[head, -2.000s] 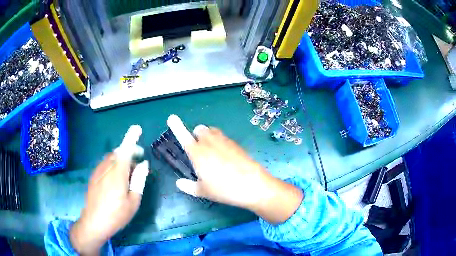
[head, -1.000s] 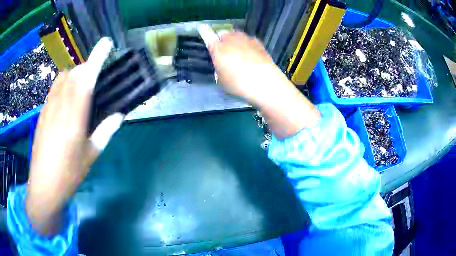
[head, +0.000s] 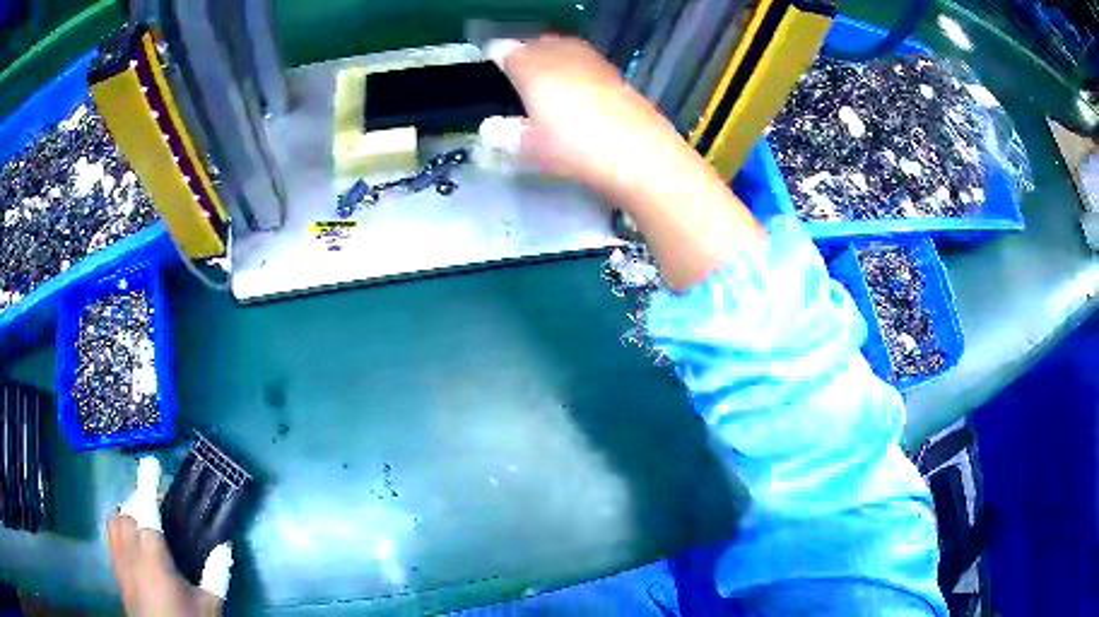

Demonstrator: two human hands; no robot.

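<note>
A black plastic housing [head: 440, 97] lies in the cream fixture nest [head: 376, 152] on the pale base plate. My right hand [head: 560, 103] is at the nest's right end, fingertips over the housing's right end; its grip there is blurred. My left hand [head: 169, 548] is at the lower left, partly cut off by the bottom edge, with white finger cots. It holds another black housing [head: 207, 500] between thumb and finger, ridged end up, just below the small left bin.
Small blue parts bins stand left [head: 117, 362] and right [head: 904, 311], with larger heaped bins behind. Yellow and black bars [head: 157, 145] flank the machine. Dark linked metal parts [head: 404, 183] lie on the base plate. Loose metal pieces [head: 629, 272] lie beside my right sleeve. Black housings [head: 22, 458] stand far left.
My left hand has moved from the machine down to the lower left with its housing. The housing near my right hand now sits in the nest. My right hand stays over the nest.
</note>
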